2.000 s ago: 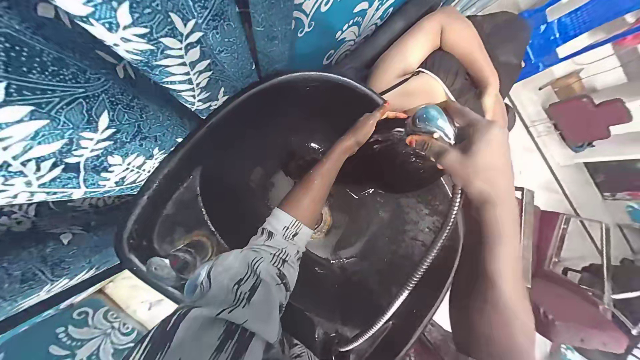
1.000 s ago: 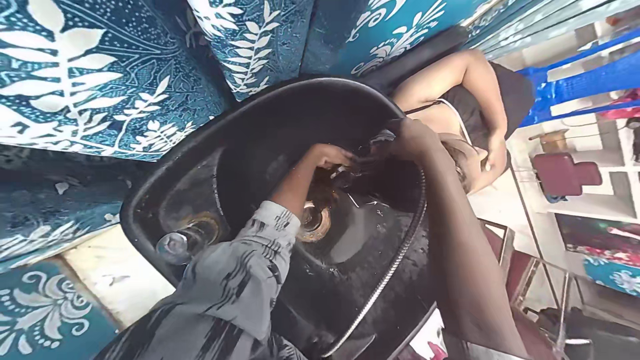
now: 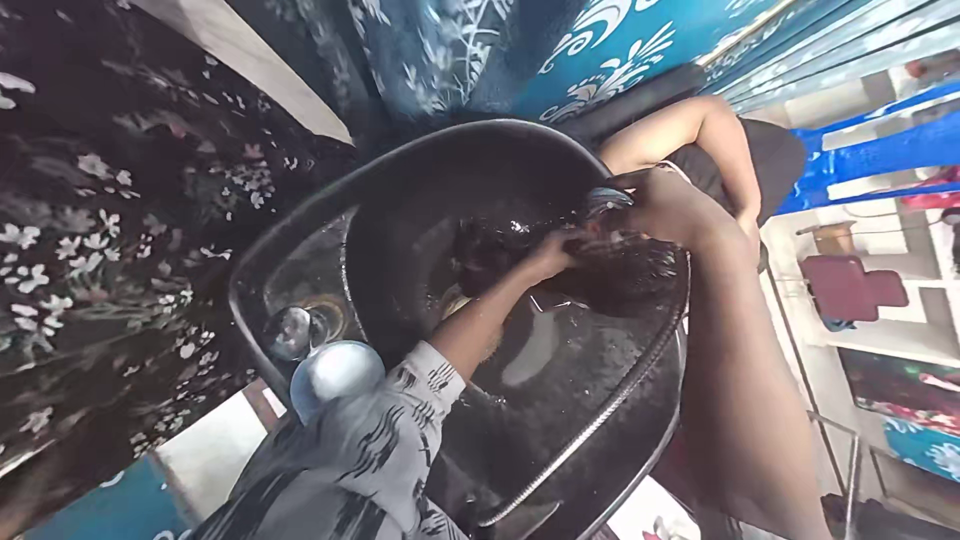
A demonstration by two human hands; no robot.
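A black shampoo basin (image 3: 420, 172) fills the middle of the head view, with a person's wet dark hair (image 3: 622, 277) in its upper right part. My right hand (image 3: 660, 210) is shut on a chrome shower head (image 3: 609, 199) over the hair. From there a metal hose (image 3: 592, 431) curves down along the basin's right side. My left hand (image 3: 559, 255) is in the hair beside the shower head; its fingers are partly hidden, so their grip does not show. The person lies back at the basin's upper right edge, a bent arm (image 3: 667, 135) raised.
At the basin's left end are a round chrome tap knob (image 3: 291, 330) and, by my grey sleeve, a shiny rounded thing (image 3: 337, 375). Patterned blue curtains (image 3: 600, 45) hang behind. A dark floral cloth (image 3: 97, 225) is at the left, white shelves (image 3: 877, 337) at the right.
The view has shifted and shows more dark floral cloth at the left. My left hand has moved from the basin's middle into the hair, close to the shower head.
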